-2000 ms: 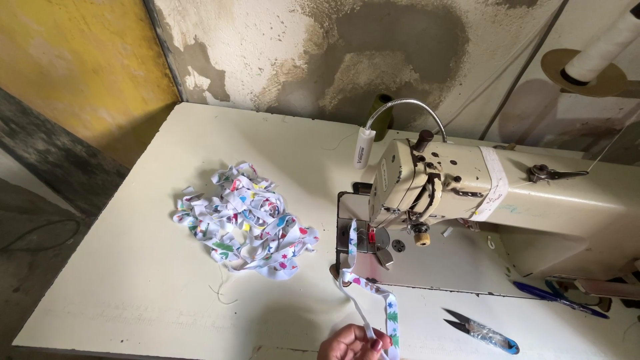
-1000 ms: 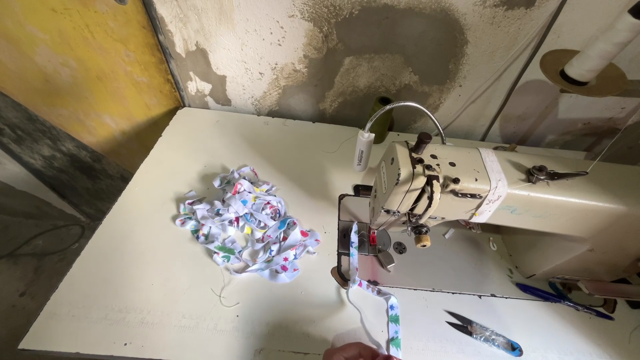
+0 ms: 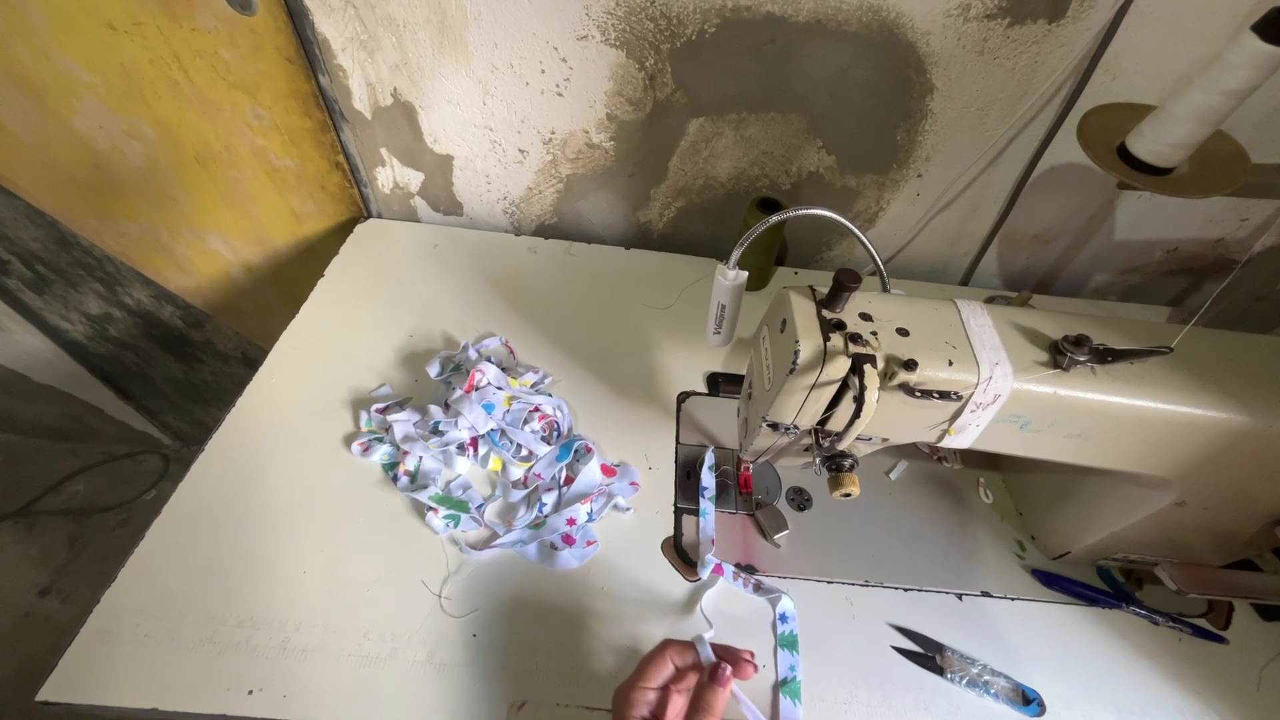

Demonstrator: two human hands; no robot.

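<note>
At the bottom edge, my left hand (image 3: 685,682) pinches a narrow white strip between thumb and fingers. A printed fabric strip (image 3: 787,640) with green trees and stars bends beside the hand and runs up to the sewing machine's needle plate. Its upper end lies left of the red presser foot (image 3: 745,478), and I cannot tell whether it is under the foot. The cream sewing machine (image 3: 900,375) stands on the right. Left of it lies a tangled pile of printed fabric strips (image 3: 510,455). My right hand is out of view.
Thread snips (image 3: 968,670) lie right of the hand on the white tabletop (image 3: 300,610), with a blue pen (image 3: 1130,605) farther right. A gooseneck lamp (image 3: 727,305) bends beside the machine head. A thread cone (image 3: 1195,95) stands upper right, near the stained wall (image 3: 790,80).
My left hand shows more fully above the bottom edge than one second ago, when only its top was visible. The fabric pile and the snips have stayed in place.
</note>
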